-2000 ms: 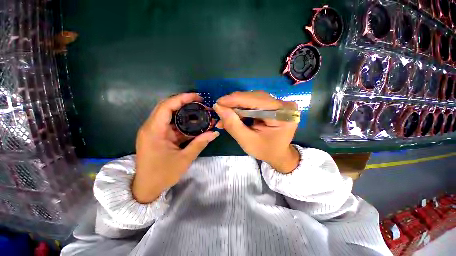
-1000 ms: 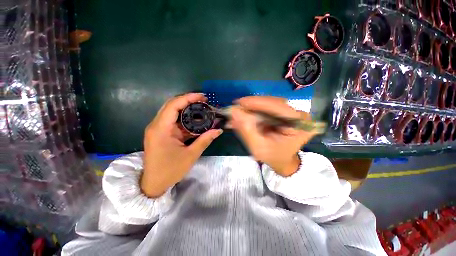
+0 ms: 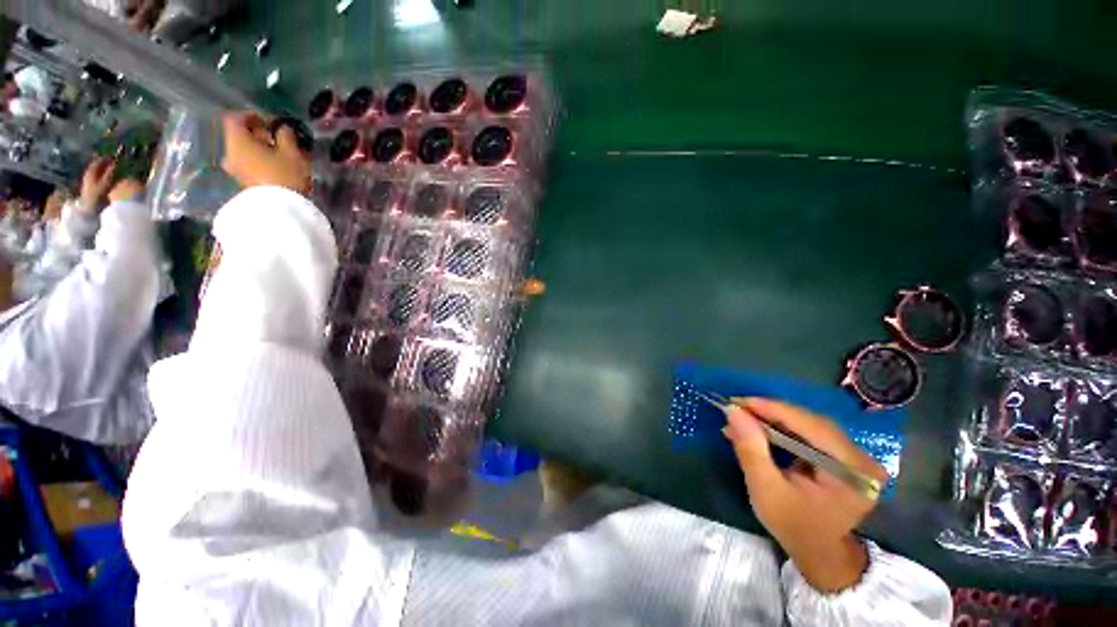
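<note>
My left hand is at the upper left, its fingers on a watch case at the far left edge of the left blister tray; whether the case rests in a pocket is hard to tell. My right hand holds the tweezers like a pen. Their tips point left, over the white specks on the blue sheet. Two watch cases, one beside the other, lie on the green mat right of the sheet.
The right blister tray holds rows of watch cases. The left tray has filled pockets in its two far rows. A white scrap lies at the far edge of the mat. Another person's sleeve and blue bins are at the left.
The view has turned left. My left hand has moved with the watch case from in front of me to the left tray. The tweezers have moved from the case to the blue sheet.
</note>
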